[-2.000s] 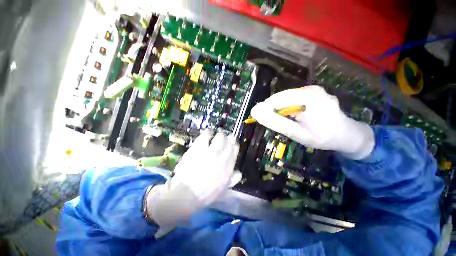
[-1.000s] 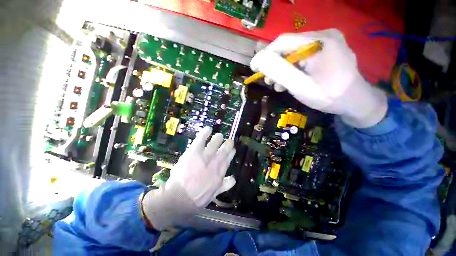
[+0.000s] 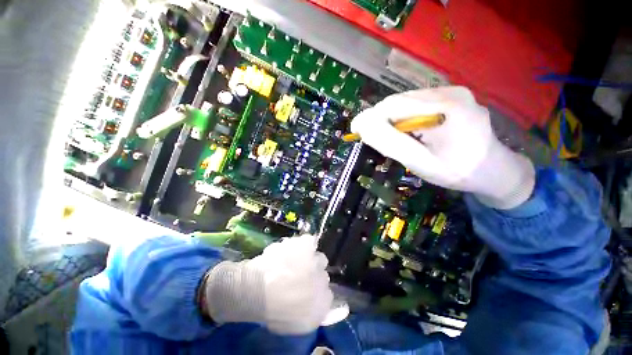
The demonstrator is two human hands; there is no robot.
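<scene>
A green circuit board (image 3: 277, 139) with yellow block parts and small round cans lies in a black carrier (image 3: 197, 173). A silvery hold-down bar (image 3: 339, 186) runs along its right edge. My right hand (image 3: 443, 142), in a white glove, is shut on a slim yellow tool (image 3: 421, 123). The tool's front end is by the bar's far end; contact cannot be told. My left hand (image 3: 287, 284), gloved, has curled fingers at the bar's near end, by the board's near edge. The glove hides whether it grips anything.
A second board (image 3: 416, 232) lies in a dark carrier at right, partly under my right arm. A brightly lit board (image 3: 118, 97) is at far left. A long green strip (image 3: 298, 59) lies beyond the main board. Behind are a red surface (image 3: 478, 48) and a yellow ring (image 3: 565, 132).
My left hand has drawn back from the board's surface to its near edge, and its spread fingers have curled. My right hand keeps the yellow tool near the bar's far end. The view has shifted.
</scene>
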